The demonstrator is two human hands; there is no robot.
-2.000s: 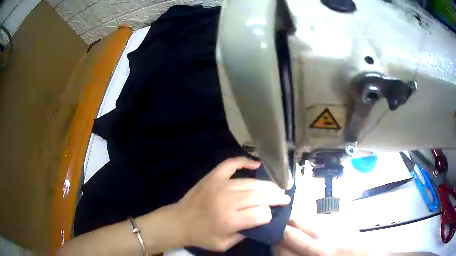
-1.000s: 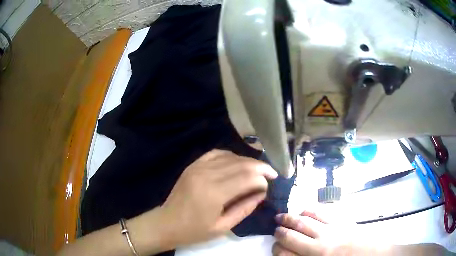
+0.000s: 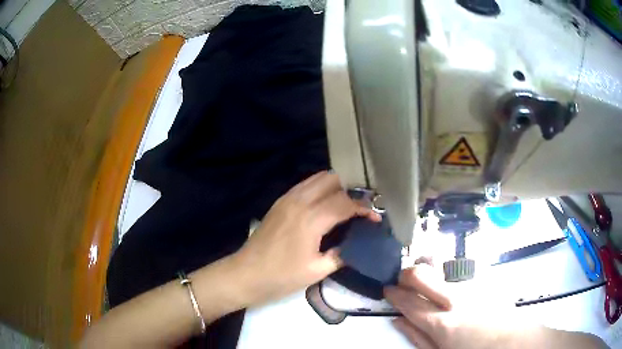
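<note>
A large black garment piece (image 3: 232,129) lies spread left of the cream sewing machine (image 3: 382,102). Its near edge, a greyer strip (image 3: 372,255), is bunched beside the needle area. My left hand (image 3: 303,232) grips this cloth between thumb and fingers, left of the machine's front. My right hand (image 3: 426,310) has its fingertips on the cloth's right edge, just below the needle area; glare washes out part of it. The needle tip and presser foot are mostly hidden behind the machine head. A knurled knob (image 3: 459,268) stands to the right.
Blue-handled snips (image 3: 583,249), red-handled scissors (image 3: 610,272) and a thin dark stick (image 3: 559,295) lie at the right. A light-blue disc (image 3: 503,214) lies behind the knob. A brown cardboard sheet (image 3: 48,177) with an orange rim stands left. A metal plate edge shows below the cloth.
My left hand has moved up and slightly right, lifting and folding the cloth edge. The cloth's lower edge has risen, showing the machine plate. My right hand stays near the needle area.
</note>
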